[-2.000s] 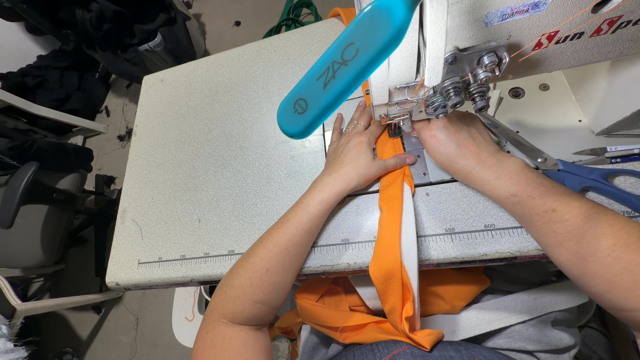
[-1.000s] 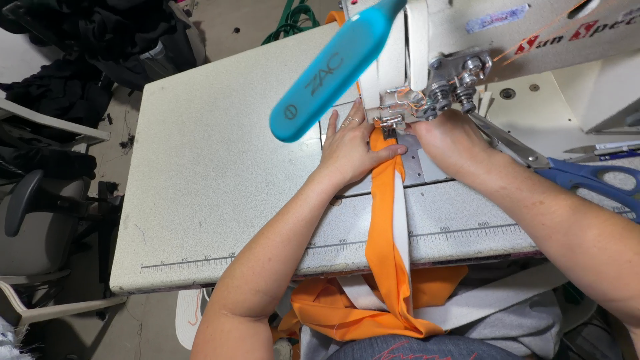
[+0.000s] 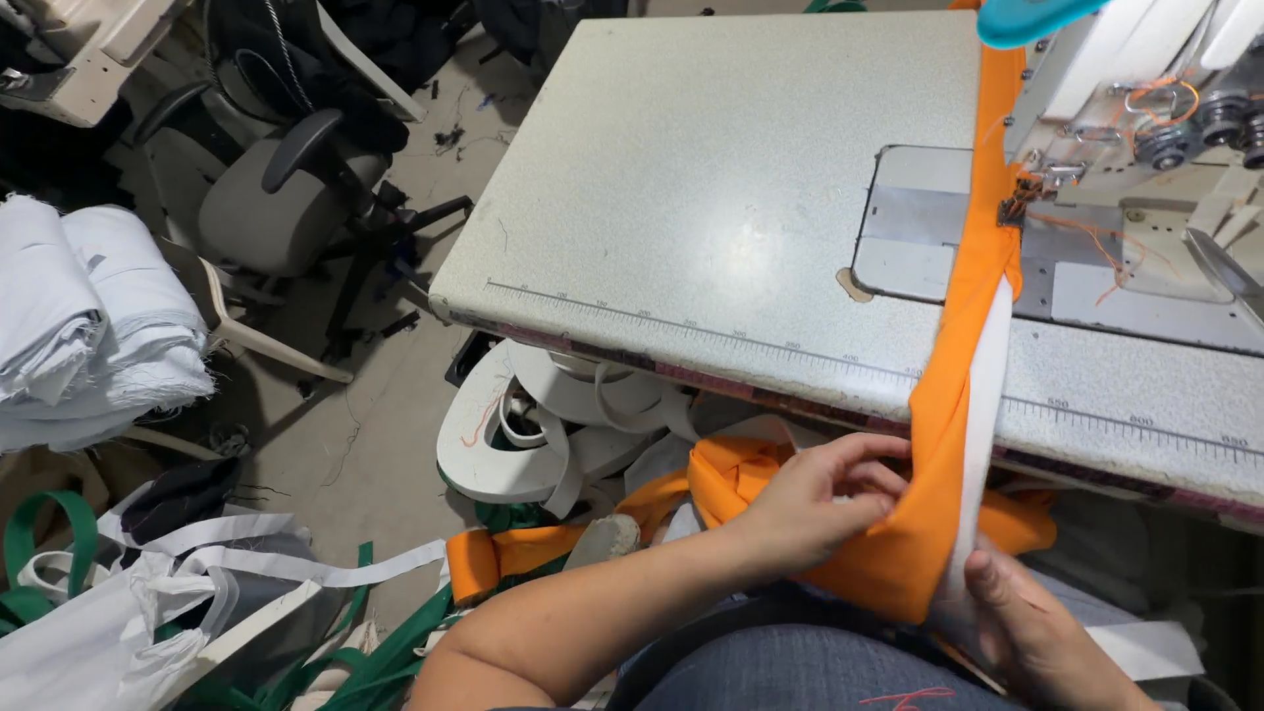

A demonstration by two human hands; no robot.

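An orange fabric strip (image 3: pixel 948 385) runs from under the presser foot (image 3: pixel 1011 210) of an industrial sewing machine (image 3: pixel 1136 128), over the table's front edge and down to the lap. Along its right side lies a white band (image 3: pixel 990 365). My left hand (image 3: pixel 825 499) is at the left edge of the orange fabric below the table edge, fingers curled with the tips against it; how firmly they grip is hidden. My right hand (image 3: pixel 1027 617) is at the white band, thumb raised beside it, its other fingers partly hidden. Loose orange threads (image 3: pixel 1111 259) lie right of the presser foot.
The sewing table (image 3: pixel 691 178) has a printed ruler along its front edge. White elastic rolls (image 3: pixel 513 425) sit below it. Folded white fabric (image 3: pixel 128 316) and an office chair (image 3: pixel 267 212) stand left. Green strips (image 3: pixel 395 642) lie lower left. Scissors (image 3: pixel 1224 267) are at the right edge.
Both hands have left the presser foot area and come down below the table's front edge, to the hanging fabric. The view has swung left and down.
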